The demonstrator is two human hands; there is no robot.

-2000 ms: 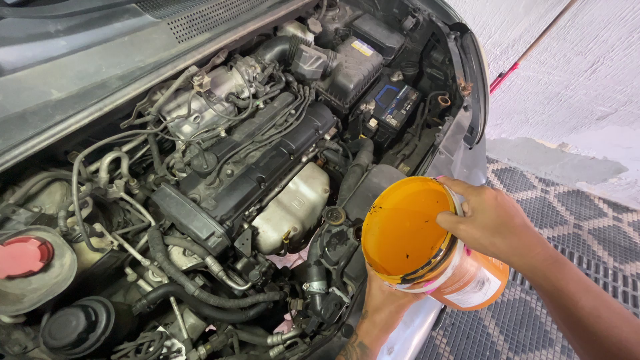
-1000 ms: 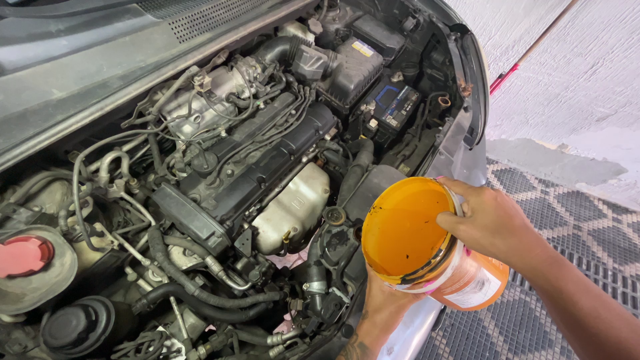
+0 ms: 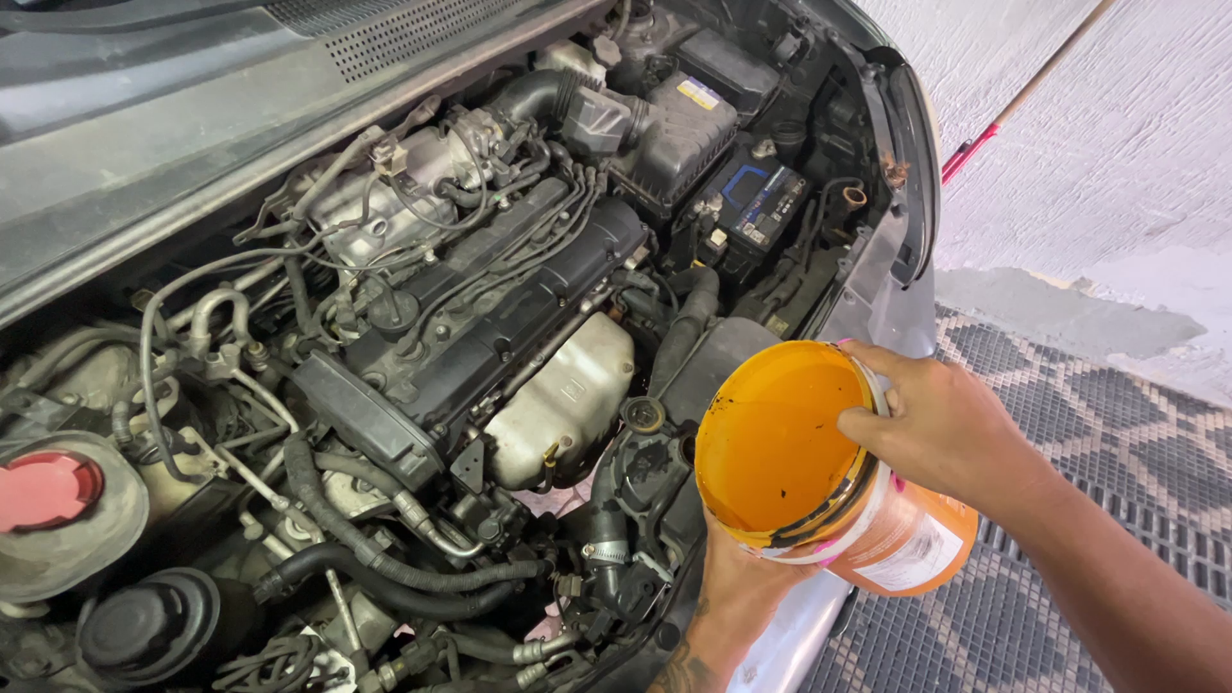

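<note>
An orange plastic bucket (image 3: pixel 900 544) with a yellow-coated inside is tilted over the front right edge of a car's engine bay. My right hand (image 3: pixel 938 423) grips its rim, thumb inside. Beneath it, my left hand (image 3: pixel 746 577) supports the lower side, its fingers partly hidden. Dark specks show on the bucket's inner wall. The bucket's mouth is beside the open radiator filler neck (image 3: pixel 687 449); whether anything flows there I cannot tell. A round cap (image 3: pixel 643 415) lies just left of it. The black engine cover (image 3: pixel 500 337) and metal heat shield (image 3: pixel 568 404) are farther left.
Behind the bucket are a car battery (image 3: pixel 751 207) and a black air filter box (image 3: pixel 679 135). A red cap (image 3: pixel 48 491) and a black reservoir cap (image 3: pixel 144 626) are at left. Right of the car are a patterned floor (image 3: pixel 1107 462), a white wall (image 3: pixel 1107 173) and a leaning pole (image 3: pixel 1054 63).
</note>
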